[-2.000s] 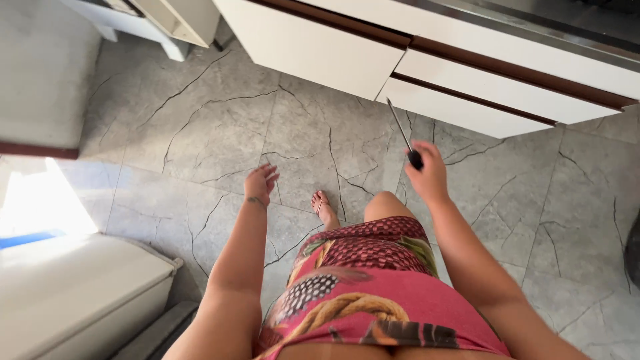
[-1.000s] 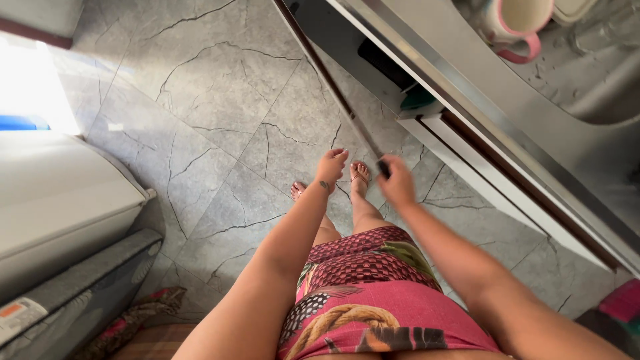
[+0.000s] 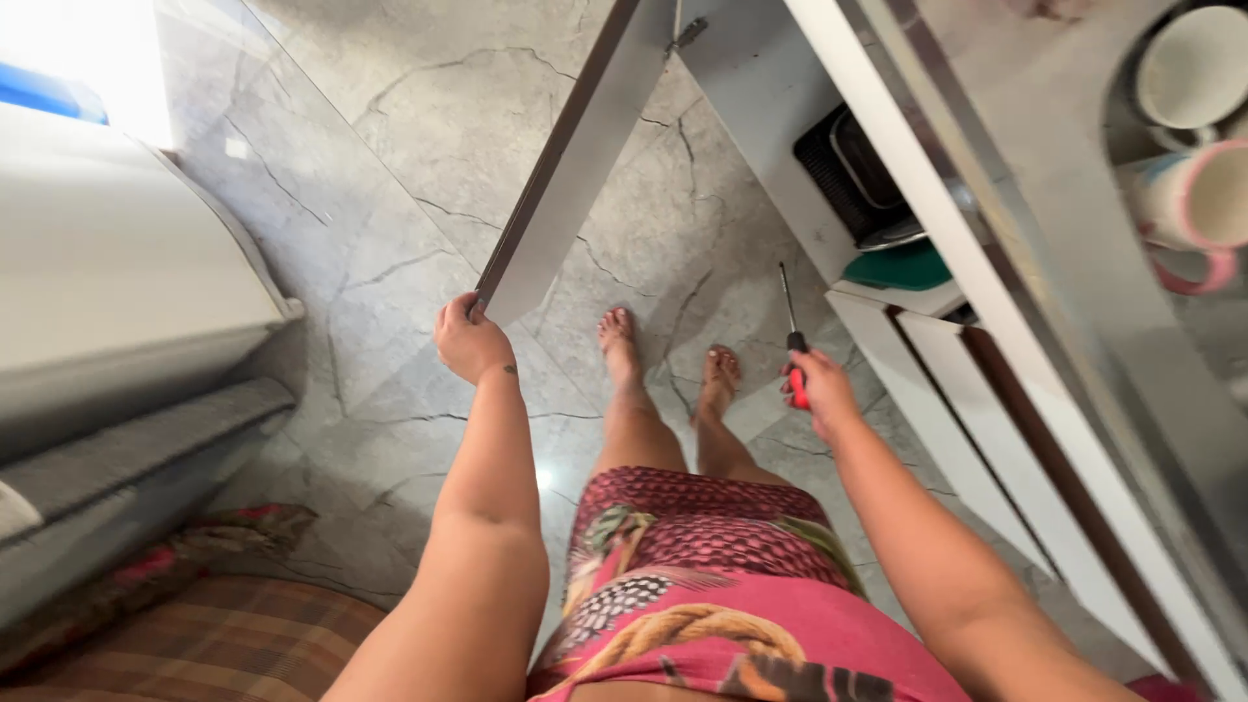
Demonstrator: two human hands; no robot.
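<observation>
My left hand [image 3: 475, 339] grips the free edge of a cabinet door [image 3: 575, 166], which stands swung out from the cabinet [image 3: 770, 117] on a metal hinge [image 3: 688, 35]. In my right hand [image 3: 824, 390] is a screwdriver [image 3: 797, 341] with a red and black handle, its shaft pointing up and away over the floor. The hand is near the front of the closed lower cabinet fronts. Inside the open cabinet a black basket-like container [image 3: 853, 175] and a green item [image 3: 899, 266] are partly seen.
Mugs, one with a pink rim [image 3: 1214, 200], stand by the steel counter [image 3: 1024, 146] at right. At left are a white appliance-like body [image 3: 127, 253] and a grey padded piece [image 3: 166, 448]. A plaid cloth surface [image 3: 224, 643] fills the lower left. Grey tiles [image 3: 439, 195] cover the floor.
The cabinet door, closed two seconds ago, is now swung wide. My left hand, free at first, now holds its edge. The screwdriver remains in my right hand. The view has turned and shifted.
</observation>
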